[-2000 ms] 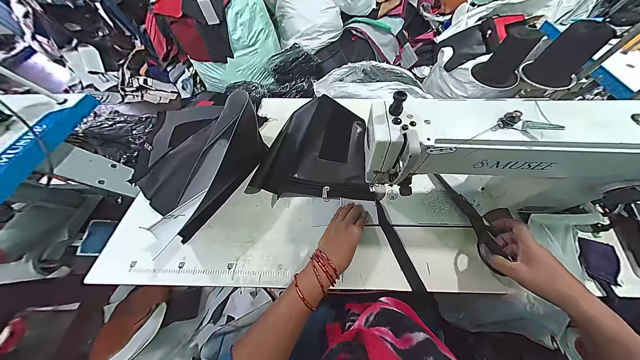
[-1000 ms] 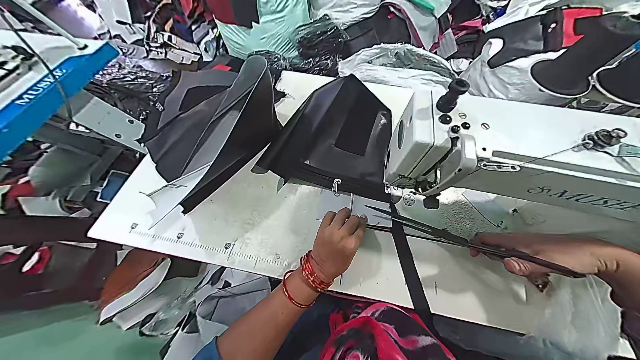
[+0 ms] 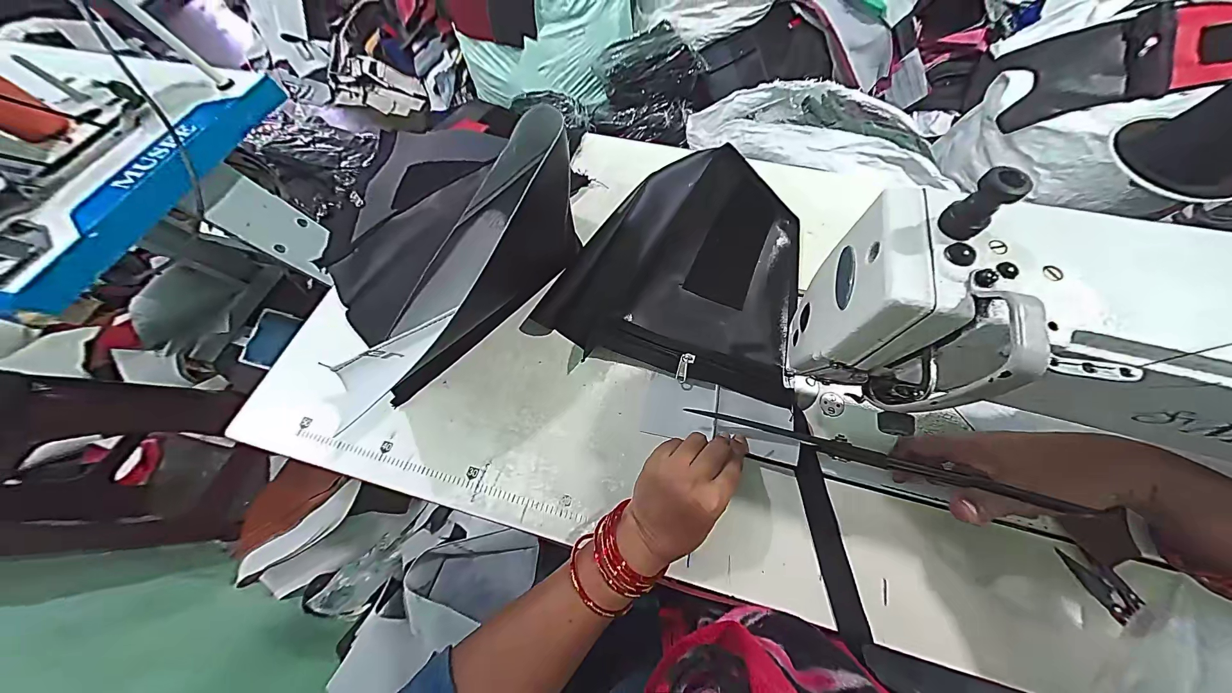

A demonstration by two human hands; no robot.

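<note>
My right hand (image 3: 1020, 472) grips a pair of long scissors (image 3: 866, 457), their blades pointing left just below the black zippered fabric piece (image 3: 712, 279). Beside the blade tips, my left hand (image 3: 688, 491) is closed at the thin cord or thread that runs down from the zipper; its fingertips are pinched, and what they hold is mostly hidden. The metal zipper pull (image 3: 684, 369) hangs at the black piece's lower edge. A black strip (image 3: 830, 539) runs from the needle area of the sewing machine (image 3: 914, 298) over the table's near edge.
Folded black and grey fabric (image 3: 462, 250) lies on the left of the white sewing table (image 3: 433, 423), which bears a printed ruler. Small thread snips (image 3: 1102, 587) lie at the right. Another machine (image 3: 125, 183) stands at the upper left. Bags and fabric scraps are heaped behind.
My right hand has brought the scissors from the table's right side to beside my left hand, which has closed its fingers near the zipper. The view has turned and shifted.
</note>
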